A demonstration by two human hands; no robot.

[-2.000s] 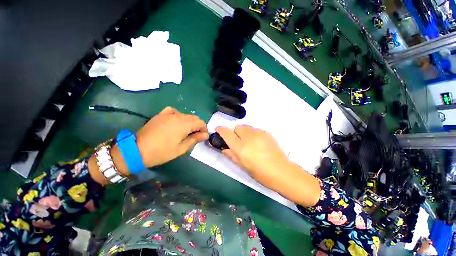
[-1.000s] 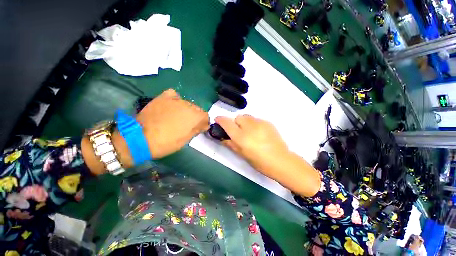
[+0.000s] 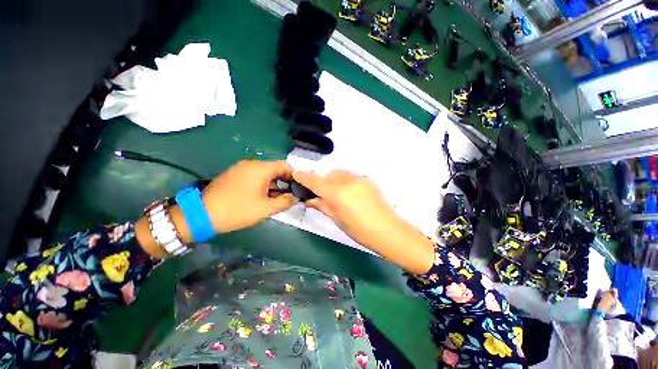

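A small black adapter housing (image 3: 301, 191) is held between my two hands over the lower left edge of the white paper sheet (image 3: 371, 155). My left hand (image 3: 249, 194) pinches black cord at the housing's left end. My right hand (image 3: 350, 200) grips the housing's right side, and the fingers hide much of it. A thin black output cable (image 3: 155, 159) trails left from under my left hand, with its plug end on the green bench. The inside of the housing cannot be made out.
Black housing covers (image 3: 306, 104) stand in a column above the hands. A crumpled white cloth (image 3: 177, 90) lies at upper left beside a large dark panel (image 3: 50, 65). Circuit boards (image 3: 418, 59) lie on the green belt; more are heaped (image 3: 523, 245) at right. Another person's hand (image 3: 607, 300) shows at lower right.
My left hand has come back from a knuckles-up turn to pinching cord at the housing. The cable's plug end shows again on the bench. The whole view has shifted slightly.
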